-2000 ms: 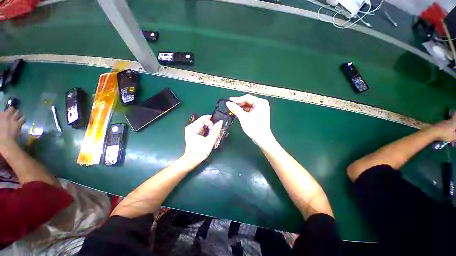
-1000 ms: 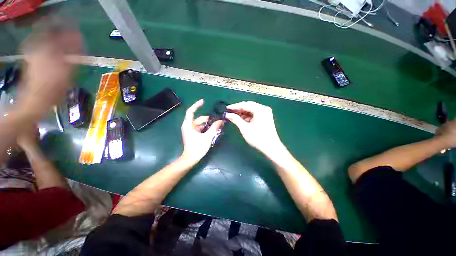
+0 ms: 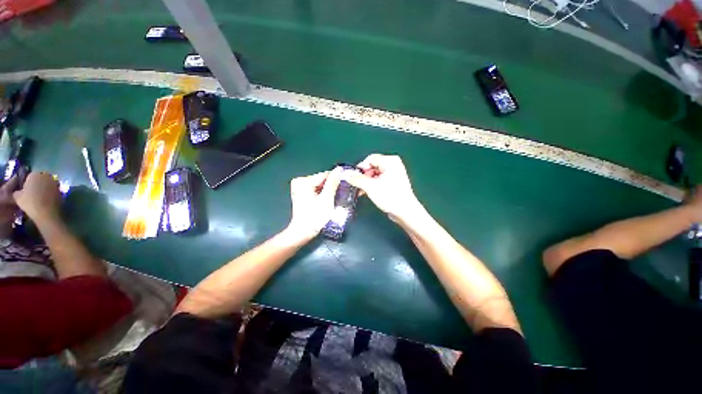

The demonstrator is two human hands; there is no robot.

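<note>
A black keypad phone (image 3: pixel 339 212) is between my hands over the green worktop, its lower end towards me and its keypad side up. My left hand (image 3: pixel 312 202) grips its left side near the upper end. My right hand (image 3: pixel 386 183) has its fingertips pinched at the phone's upper right end. The fingers hide the phone's top, and I cannot tell whether a small part is between them.
Left of my hands lie a smartphone (image 3: pixel 239 154), orange film strips (image 3: pixel 156 165), and several keypad phones (image 3: pixel 178 202). A grey post (image 3: pixel 208 42) and pale rail (image 3: pixel 431 127) border the belt, which carries phones (image 3: pixel 496 90). Neighbours' arms (image 3: pixel 620 235) reach in at both sides.
The phone in my hands has turned from tilted to flatter, with its keypad side now showing. The belt phones have moved left. The left neighbour's raised arm has come down to the worktop.
</note>
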